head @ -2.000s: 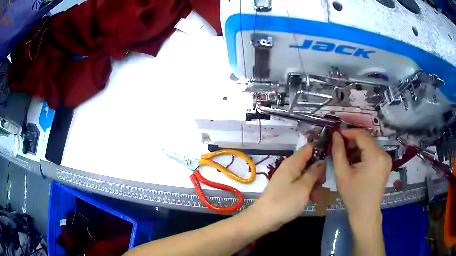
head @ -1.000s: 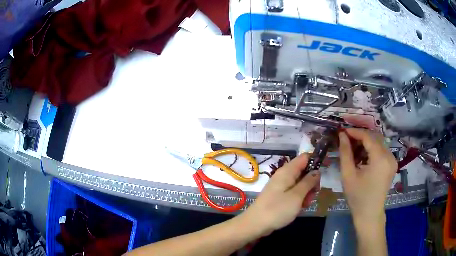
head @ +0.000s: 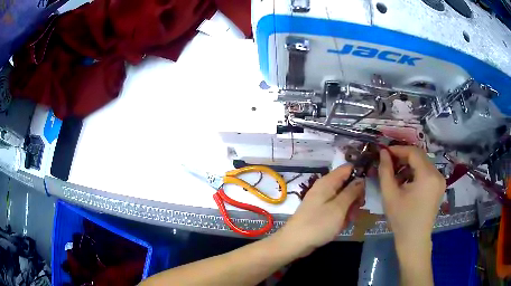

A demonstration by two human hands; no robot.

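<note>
My left hand [head: 329, 205] grips small dark thread snips [head: 363, 163] below the folder area of the white coverstitch machine [head: 372, 55]. My right hand [head: 413, 187] is just right of it, thumb and fingertips pinched together on the dark red binding tape [head: 385, 148]; the tape between the fingers is mostly hidden. More dark red tape [head: 458, 172] shows right of my right hand. A slim metal tool or bar [head: 336, 131] runs from the needle area down to my fingertips. The exact contact of the snips' blades is too small to tell.
Scissors [head: 244, 210] with orange-yellow and red handles lie left of my left hand. Red scraps [head: 309, 185] lie beside them. A dark red garment heap [head: 112, 39] covers the upper left. A blue bin [head: 102, 232] with red pieces sits below the table edge.
The whole view shifts slightly. Both hands stay near the folder area; the snips in my left hand tilt a little and my right fingertips shift slightly.
</note>
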